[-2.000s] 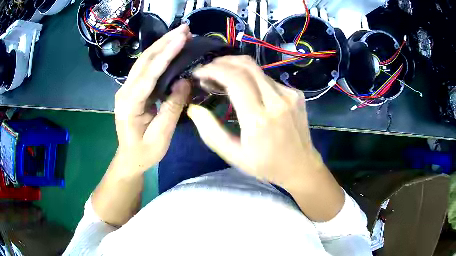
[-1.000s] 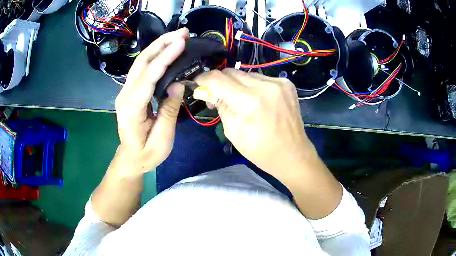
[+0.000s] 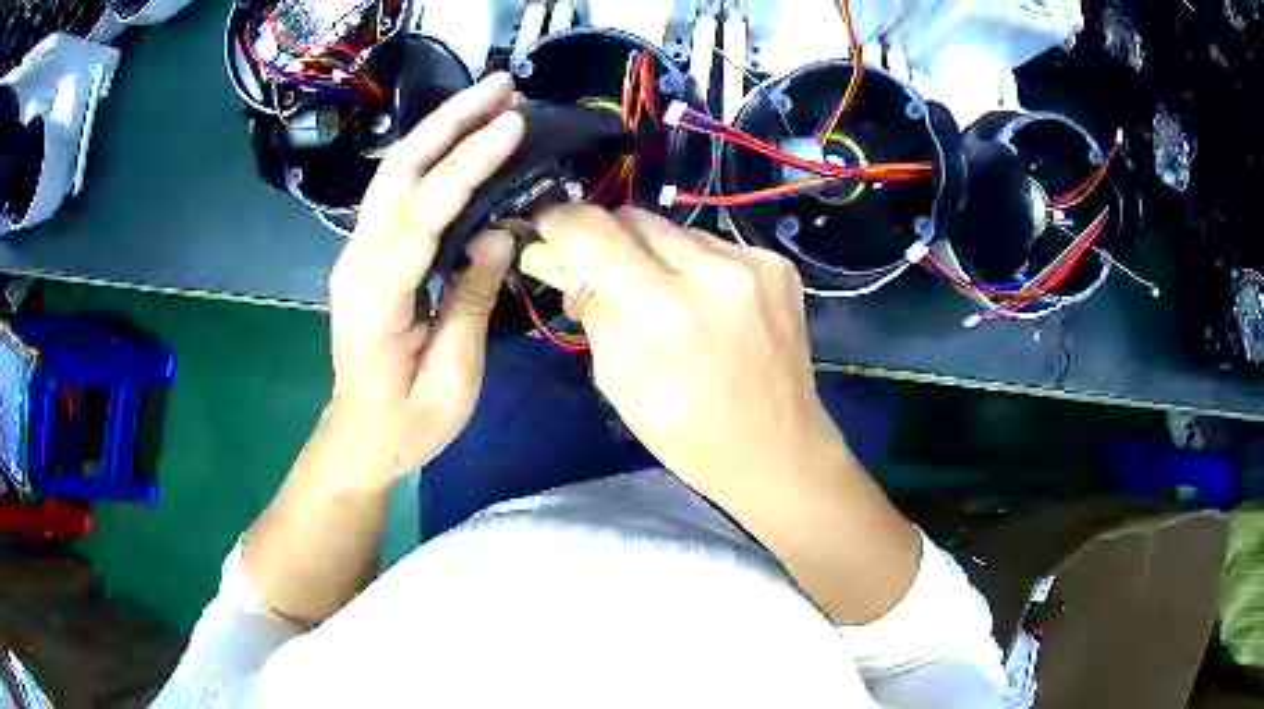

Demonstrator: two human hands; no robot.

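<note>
My left hand [image 3: 409, 298] grips a black front shell [image 3: 555, 135], tilted with its open side toward my right hand. My right hand [image 3: 686, 326] has its thumb and fingertips at the shell's inner edge, over the board. A yellow patch shows on a right-hand fingertip. Red and black leads [image 3: 557, 335] hang below the fingertips; what the fingers pinch is hidden. Behind the shell, an open camera housing [image 3: 555, 56] lies on the bench, partly covered. A second open housing [image 3: 848, 249] sits right of it, with red and blue leads and white plugs across it.
More housings with leads lie at the left [image 3: 326, 180] and right [image 3: 1060, 153]. A white housing [image 3: 69, 125] is at the far left. Black shells are piled at the right edge. A blue stool [image 3: 104, 402] stands left on the green floor; a brown carton [image 3: 1130, 623] is lower right.
My right hand has moved in to the shell's inner edge, and red leads now show hanging below it. My left hand keeps its grip on the shell. The view has shifted slightly.
</note>
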